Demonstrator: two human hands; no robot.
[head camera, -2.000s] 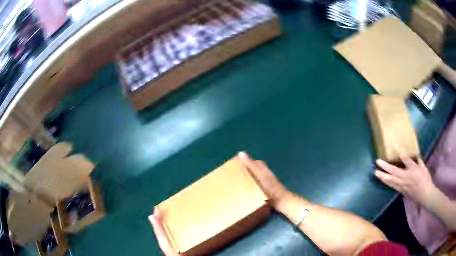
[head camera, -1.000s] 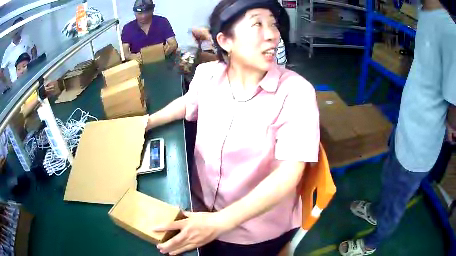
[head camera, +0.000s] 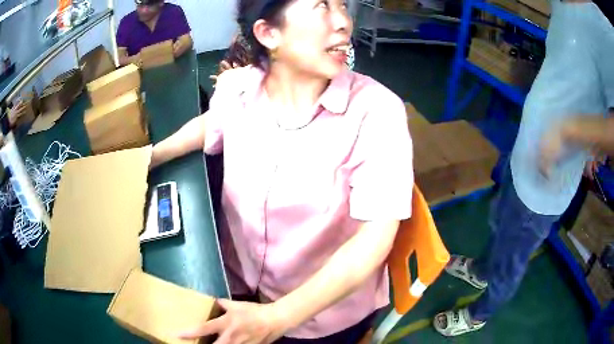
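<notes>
Neither of my hands is in the picture. Nearest in front of me, a closed tan product box (head camera: 158, 306) lies at the bottom left on the green bench. The hand of a person in a pink shirt rests on its right end. A large tan cardboard sheet (head camera: 97, 222) stands or leans behind the box; which of the two I cannot tell. A pale digital scale (head camera: 162, 209) with a small display sits to the right of the sheet, partly hidden by it.
Stacked tan boxes (head camera: 116, 121) stand beyond the sheet. White cables (head camera: 33, 195) lie at the left. A person in purple sits at the bench's far end. The neighbour's orange chair (head camera: 412, 248), cartons on the floor (head camera: 454, 154), a standing person and blue shelving are at the right.
The view has turned from the bench towards the right, and my hands and the box they held are out of the picture. Since one second ago, the scene has shifted left; the standing person's arm is now in view.
</notes>
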